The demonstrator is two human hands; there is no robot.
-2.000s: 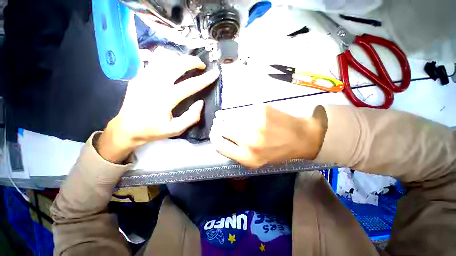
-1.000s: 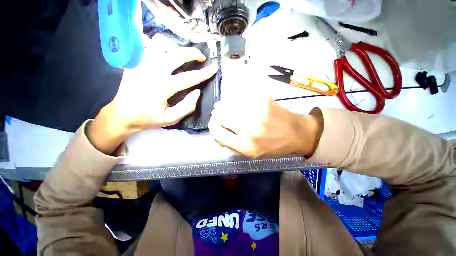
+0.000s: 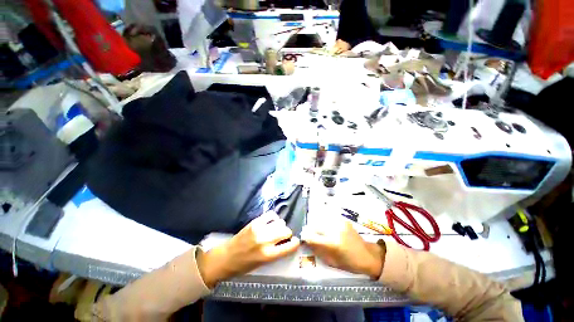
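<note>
A dark garment piece (image 3: 182, 157) lies in a heap left of the needle, its narrow edge reaching under the sewing machine (image 3: 403, 157). My left hand (image 3: 255, 245) is closed on the near end of the garment edge. My right hand (image 3: 337, 245) is beside it, nearly touching, fingertips closed at the same edge. The cloth between the fingertips is mostly hidden, and glare washes out the right fingers. Thread snips (image 3: 368, 222) with orange handles and red-handled shears (image 3: 412, 223) lie right of my right hand.
A grey ruler strip (image 3: 302, 292) runs along the table's front edge. A small orange-brown piece (image 3: 307, 261) lies near it. Small black clips (image 3: 466, 230) lie at the right. Another machine (image 3: 286, 28) and a person's hand (image 3: 342, 46) are across the table.
The view has tilted up and shows the whole machine and the room. My left hand, earlier spread flat on the cloth, has drawn in and closed close to my right hand.
</note>
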